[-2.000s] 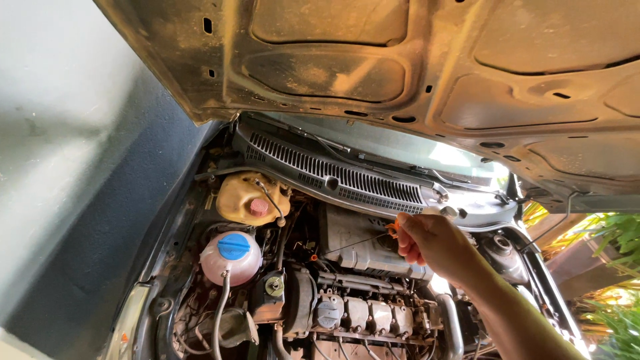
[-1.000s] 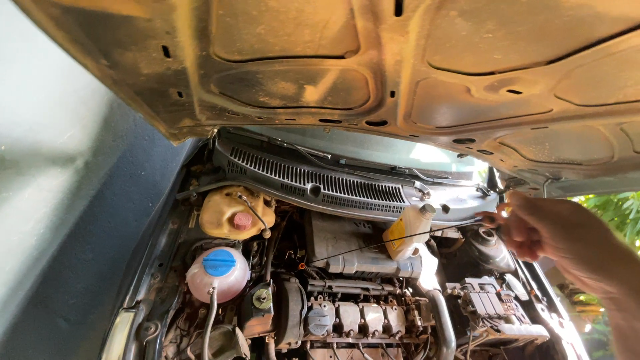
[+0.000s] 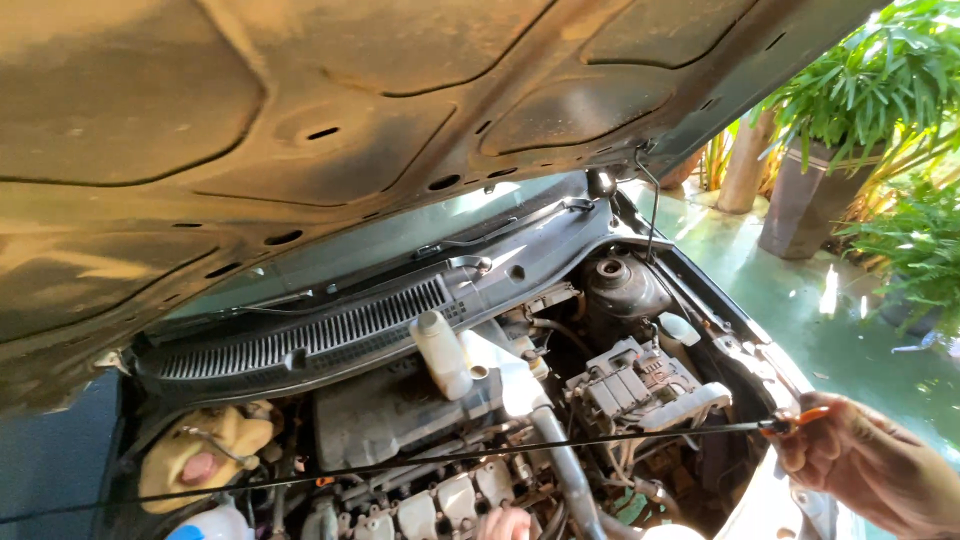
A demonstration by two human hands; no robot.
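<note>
My right hand (image 3: 855,446) pinches the orange handle of an engine oil dipstick (image 3: 510,451) at the right, over the fender edge. The dipstick's long thin dark rod runs left across the whole engine bay and out of view at the left edge. Low in the middle, the fingers of my left hand (image 3: 504,523) show at the bottom edge, over the engine; the rest of that hand is hidden. An off-white plastic bottle (image 3: 442,354) leans on the black engine cover (image 3: 375,416), beside a white plastic part.
The raised hood (image 3: 360,97) fills the top, held by a thin prop rod (image 3: 655,202). A yellowed reservoir (image 3: 172,469) and a blue-capped tank (image 3: 214,525) are at lower left, the battery (image 3: 630,382) at right. Potted plants (image 3: 817,187) stand beyond the fender.
My right hand has moved right with the dipstick, whose rod now reaches across the bay. Fingers of my left hand have come into view at the bottom. The view has swung right.
</note>
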